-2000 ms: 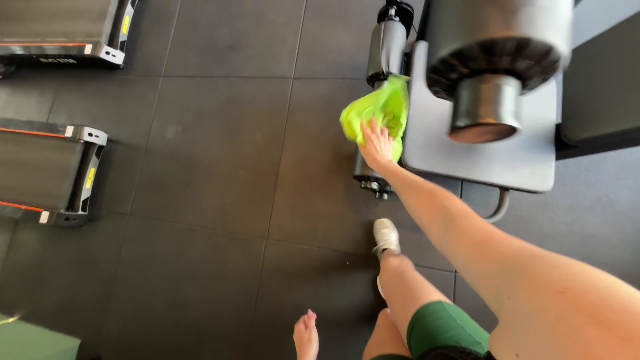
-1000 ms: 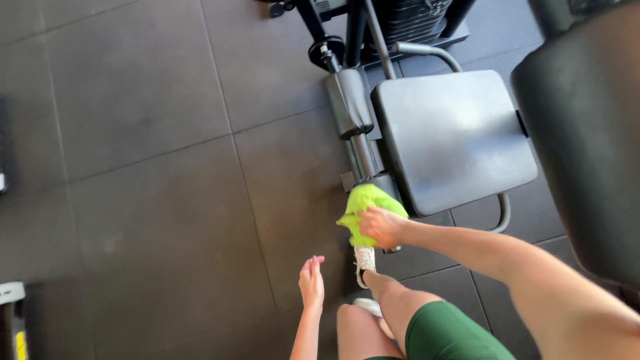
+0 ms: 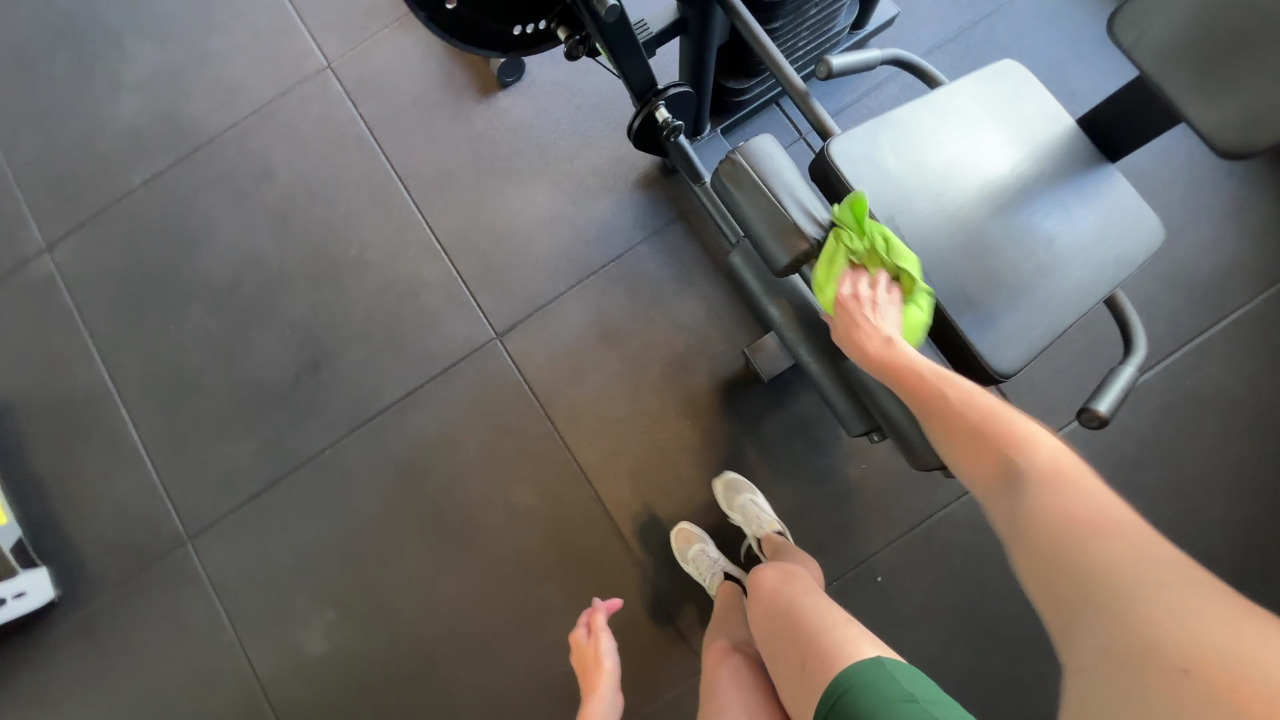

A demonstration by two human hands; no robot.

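A bright green cloth (image 3: 880,250) lies bunched under the fingers of my right hand (image 3: 868,312), between the padded seat (image 3: 990,210) and the leg roller pad (image 3: 768,200) of a gym machine. The cloth touches the front edge of the seat; what lies beneath it is hidden. Low in the view, my left hand (image 3: 597,655) hangs in the air above the floor, holding nothing, its fingers partly extended.
Curved side handles (image 3: 1115,370) flank the seat, and a backrest (image 3: 1205,70) stands behind it. A weight stack (image 3: 780,50) and black frame rise at the top. My white shoes (image 3: 745,505) rest on dark floor tiles (image 3: 400,560).
My right hand and the cloth have moved from the lower end of the machine's front tubes up to the roller pad and seat edge. The view has shifted.
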